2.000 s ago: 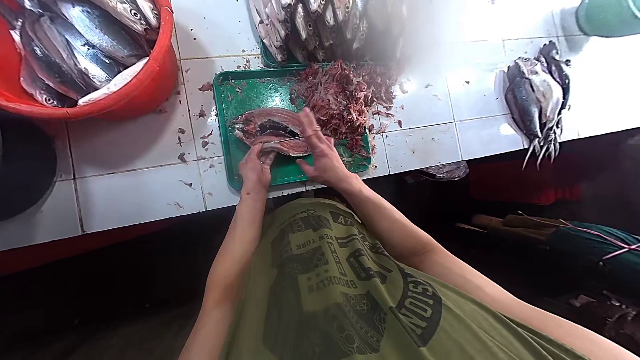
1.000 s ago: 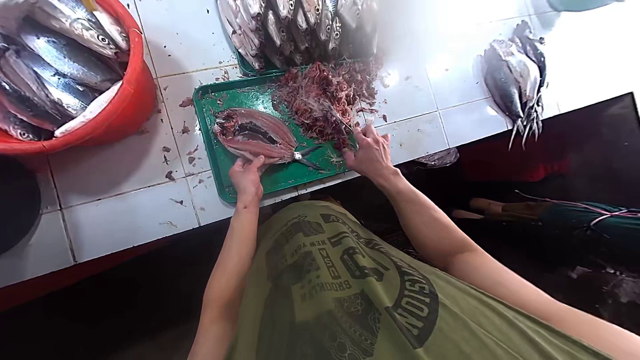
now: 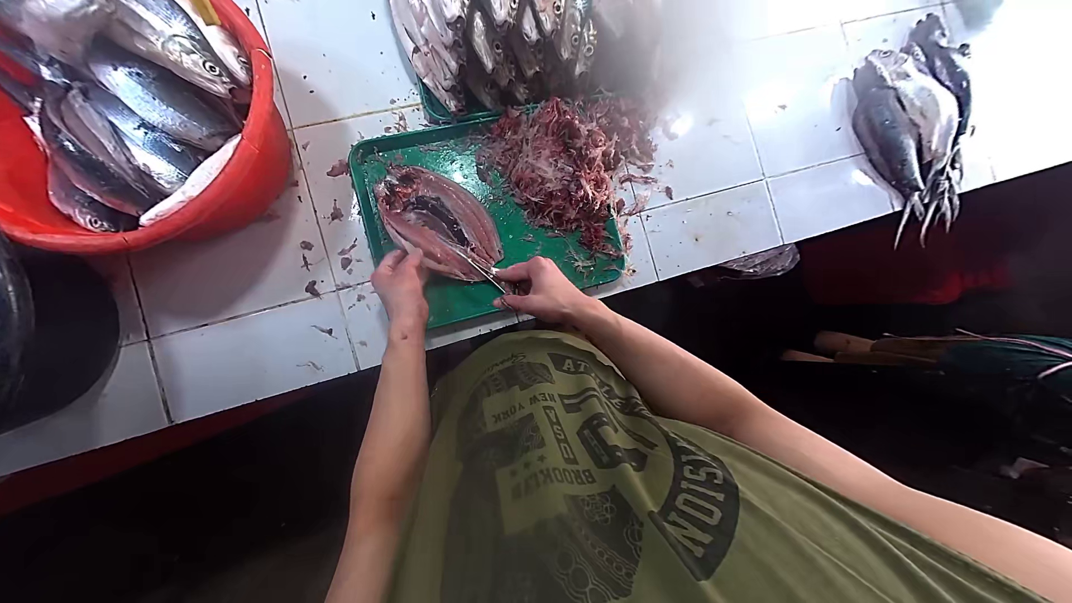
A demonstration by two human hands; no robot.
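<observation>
A fish split open and laid flat (image 3: pixel 440 219), its flesh facing up, lies on the left part of a green plastic tray (image 3: pixel 456 311). My left hand (image 3: pixel 400 285) rests at the fish's lower left edge, fingertips touching it. My right hand (image 3: pixel 540 289) grips a thin metal tool (image 3: pixel 484 272), which looks like tweezers or small forceps, with its tip over the lower right end of the fish. A heap of reddish bones and scraps (image 3: pixel 557 167) covers the tray's upper right and spills past its rim.
A red plastic tub of whole fish (image 3: pixel 272 126) stands at the upper left, above a black round container (image 3: pixel 59 327). Another green tray (image 3: pixel 434 105) with rows of fish lies beyond mine. Several squid-like bodies (image 3: pixel 913 126) lie at the right on the white tiled counter (image 3: pixel 703 234).
My right hand has moved left from beside the scrap heap to the fish's lower end, bringing the metal tool over the flesh. Two seconds ago both hands were on the fish.
</observation>
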